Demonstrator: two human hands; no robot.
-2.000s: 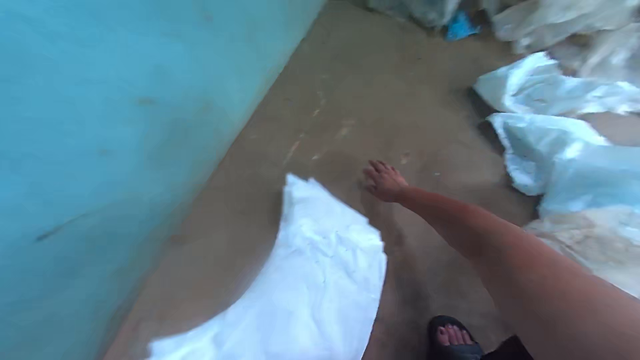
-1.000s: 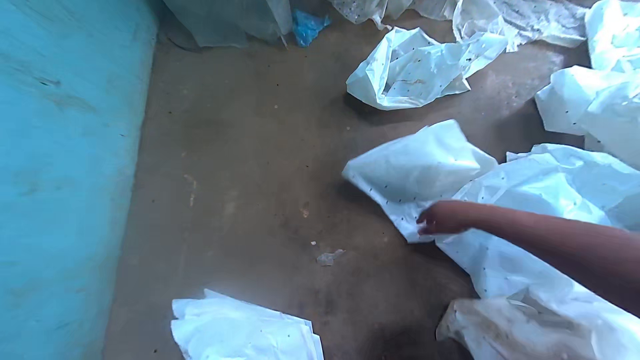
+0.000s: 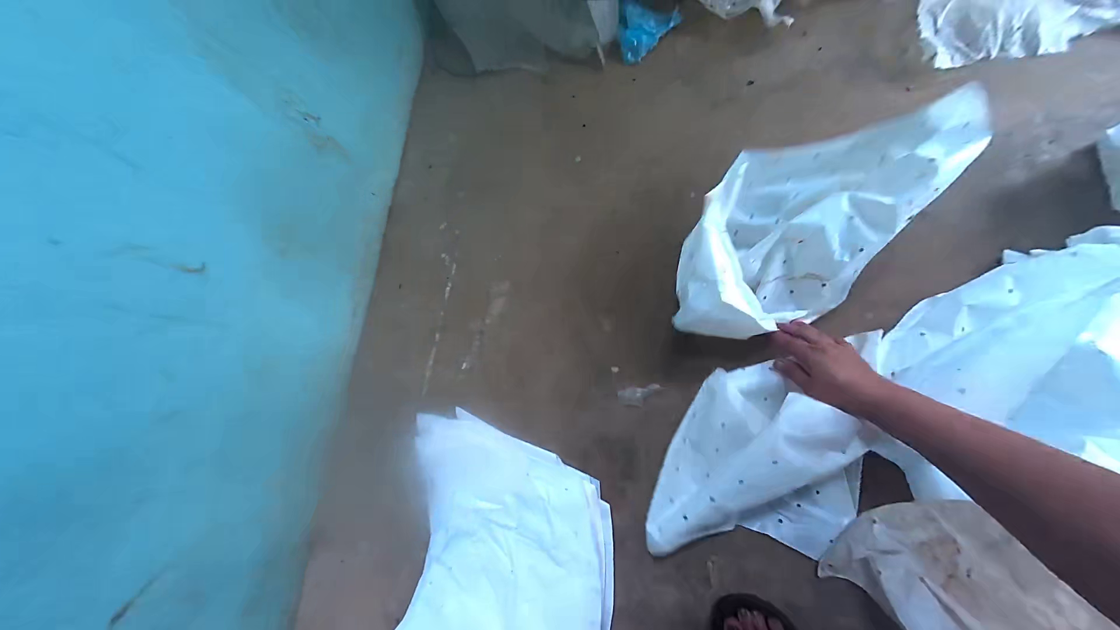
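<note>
My right hand (image 3: pixel 818 363) pinches the lower edge of a white perforated plastic sheet (image 3: pixel 809 236), which is spread out and partly raised above the floor. Just below the hand lies another white perforated sheet (image 3: pixel 752 455), crumpled on the floor. A stack of folded white sheets (image 3: pixel 516 534) reaches in from the bottom edge, left of centre; what holds it is out of frame. My left hand is not in view.
A blue wall (image 3: pixel 192 262) rises along the left. A larger white sheet (image 3: pixel 1015 350) and a stained, beige one (image 3: pixel 954 560) lie at the right. Grey plastic (image 3: pixel 534 35), a blue plastic scrap (image 3: pixel 643 31) and a crumpled white sheet (image 3: pixel 1006 31) are at the top. A sandalled foot (image 3: pixel 751 617) shows below.
My right hand has let go of the sheet near the large one and taken hold of the sheet above it, which lay crumpled on the floor one second ago.
</note>
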